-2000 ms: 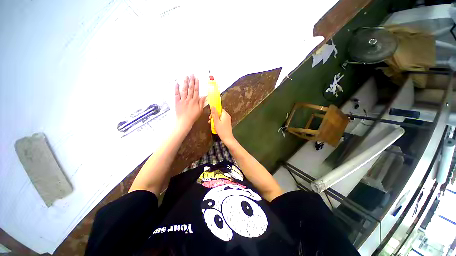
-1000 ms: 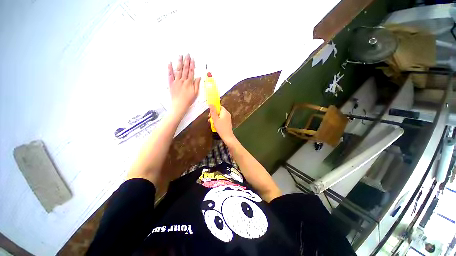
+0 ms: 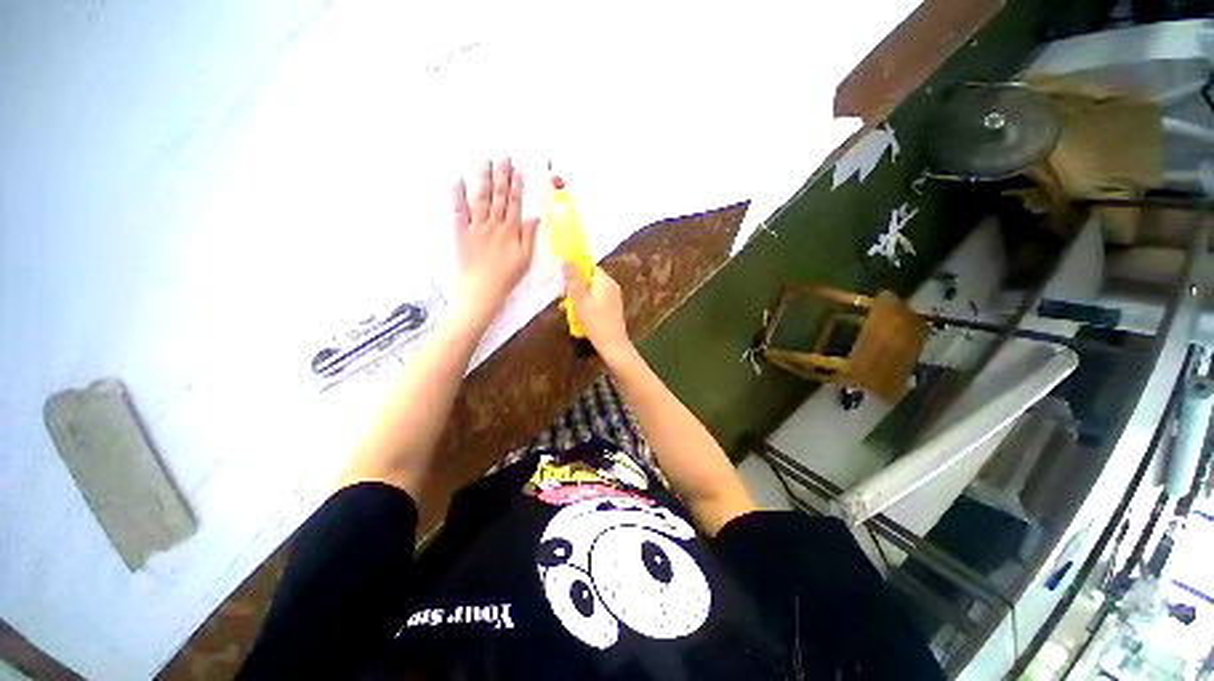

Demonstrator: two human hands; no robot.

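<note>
A large white sheet (image 3: pixel 333 160) with faint dark lines covers the brown table (image 3: pixel 513 386); glare washes much of it out. My right hand (image 3: pixel 595 303) is closed around a yellow cutting knife (image 3: pixel 567 240). Its red spot and thin dark tip point away from me, over the sheet near its cut edge. I cannot tell if the tip is in the sheet. My left hand (image 3: pixel 494 237) lies flat on the sheet, left of the knife, fingers slightly spread, holding nothing.
A handled weight (image 3: pixel 369 341) lies on the sheet left of my left forearm. A grey-beige slab (image 3: pixel 120 472) lies farther left. Beyond the table edge are the green floor (image 3: pixel 706 353), white scraps (image 3: pixel 892 234), a wooden stool (image 3: pixel 852 339), a fan (image 3: pixel 993 131) and a white roll (image 3: pixel 952 432).
My left hand has moved slightly up the sheet from its place two seconds ago, and the knife tip has moved slightly farther away from me. My right hand keeps its grip.
</note>
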